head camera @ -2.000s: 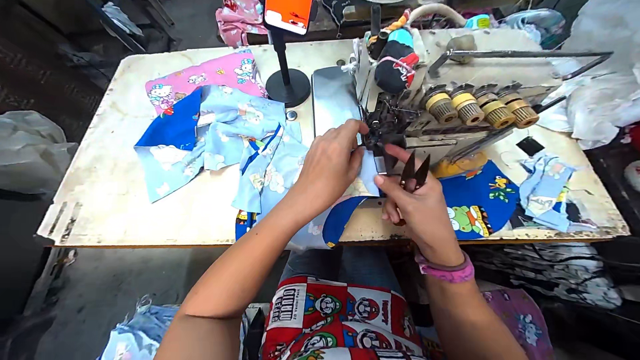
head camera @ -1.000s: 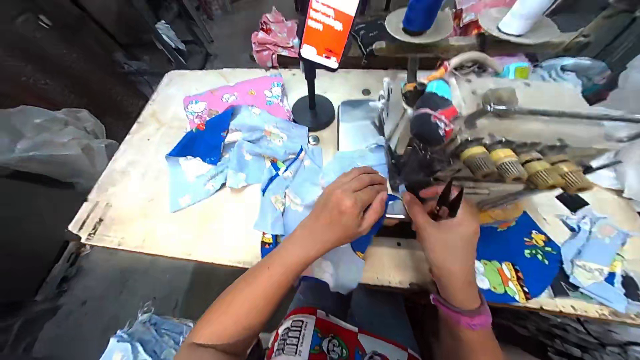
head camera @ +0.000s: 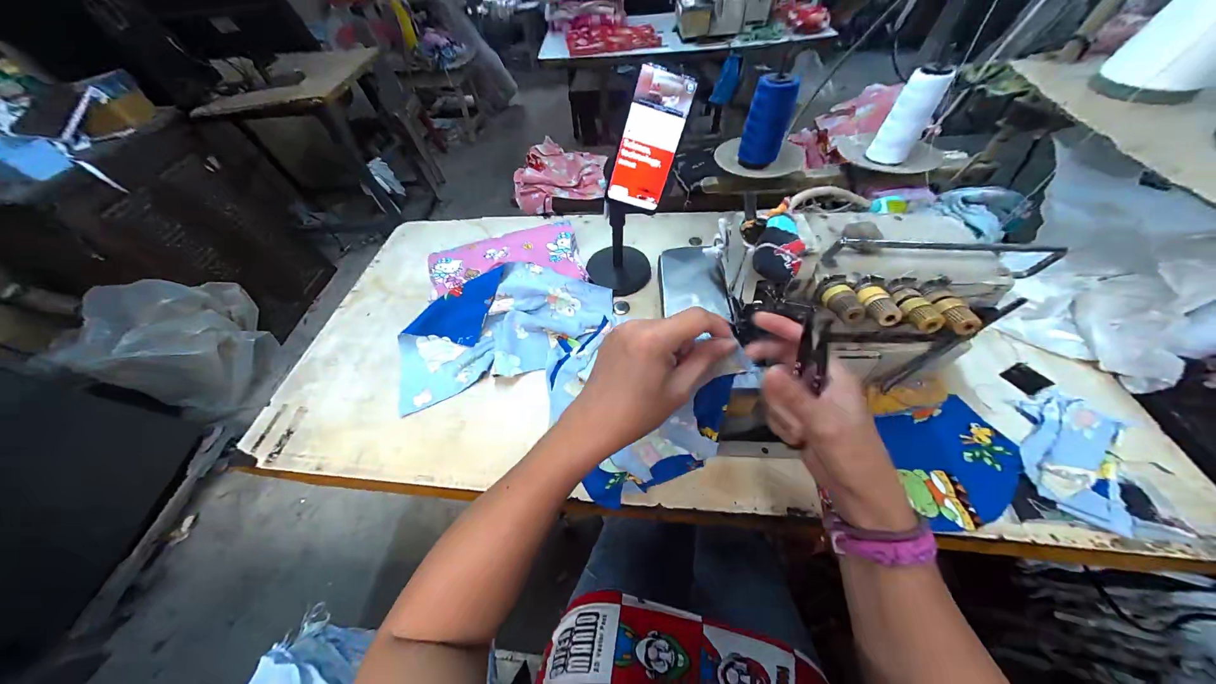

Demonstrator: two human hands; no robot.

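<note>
My left hand (head camera: pixel 655 370) pinches an edge of light blue printed fabric (head camera: pixel 670 442) just in front of the needle area of an overlock sewing machine (head camera: pixel 912 252). Close beside it, my right hand (head camera: pixel 822 399) keeps dark thread snips (head camera: pixel 814 353) in its palm, with the blades pointing up and the forefinger stretched toward the machine. Whether the right fingertips touch the fabric is unclear. Blue-edged parts of the piece hang over the table's front edge. More light blue fabric (head camera: pixel 537 309) with a royal blue part lies left of my hands.
A phone (head camera: pixel 652 138) on a black stand (head camera: pixel 618 270) and a pink printed cloth (head camera: pixel 508 255) are behind the fabric. Blue printed fabric (head camera: pixel 950 456) and light blue scraps (head camera: pixel 1073 446) lie right. Thread cones, one blue (head camera: pixel 769 119) and one white (head camera: pixel 910 116), stand behind the machine.
The view has tilted up, showing more of the room. My right forefinger, earlier near the machine's foot, now stretches out beside my left fingertips. The snips stay in my right hand.
</note>
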